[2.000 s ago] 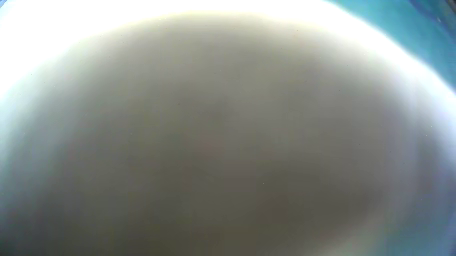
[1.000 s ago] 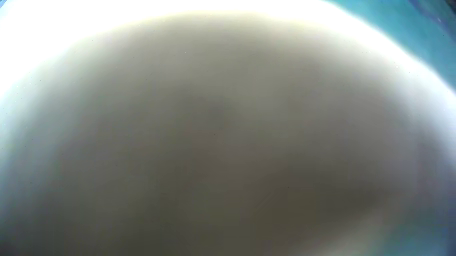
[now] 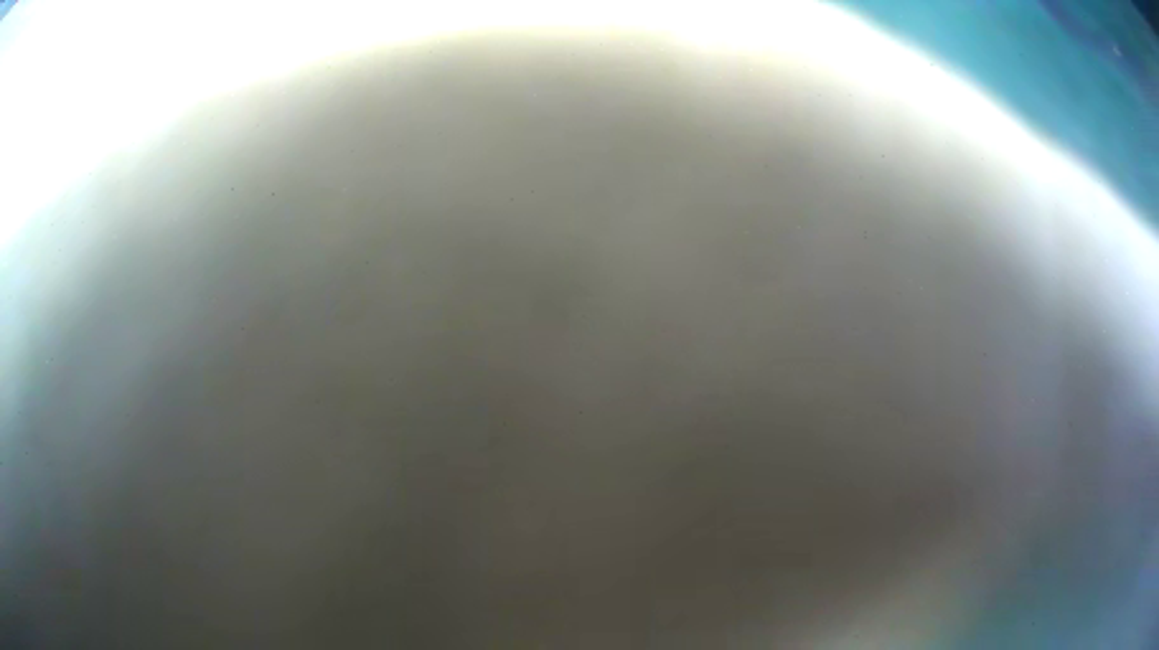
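Observation:
A large, blurred grey-brown shape (image 3: 572, 343) lies very close to the camera and covers almost the whole head view. Its upper edge is curved, with a bright white glare above it. I cannot tell what it is. Neither my left hand nor my right hand can be made out. Anything behind the shape is hidden.
A teal-green surface (image 3: 1017, 64) shows in the top right corner, with a faint bluish-purple line across it. A blurred greenish patch (image 3: 1068, 597) shows at the bottom right. The top left is washed out white.

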